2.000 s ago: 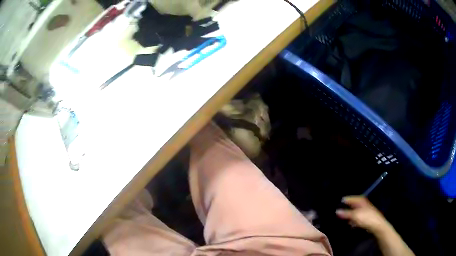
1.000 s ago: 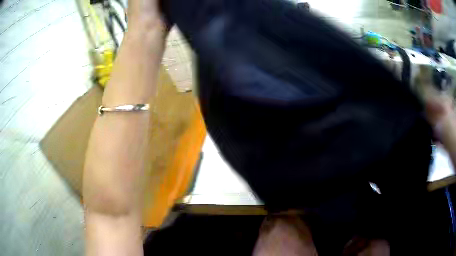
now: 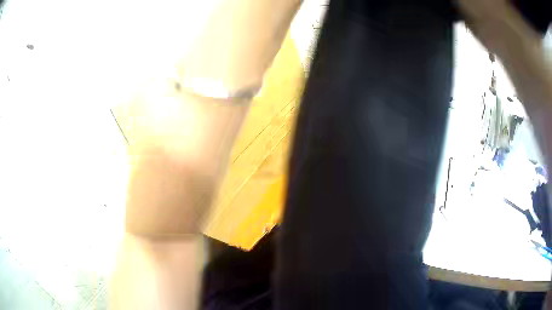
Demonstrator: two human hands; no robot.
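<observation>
A dark garment hangs upright in front of me from the top edge to the bottom edge, blurred and close to the camera. My left forearm, with a bracelet at the wrist, rises on the left; the left hand is beyond the top edge. My right forearm reaches up along the right side towards the garment's top. The right hand is blurred and cut off at the top edge, so its grip cannot be made out.
Brown cardboard with an orange edge lies left of the garment. The white table with a wooden rim shows on the right. Dark scraps and a blue-handled tool lie at its right. The left side is overexposed.
The garment has turned from a wide, slanted spread to a narrow upright hang. My left hand has gone out past the top edge. My right arm has moved higher.
</observation>
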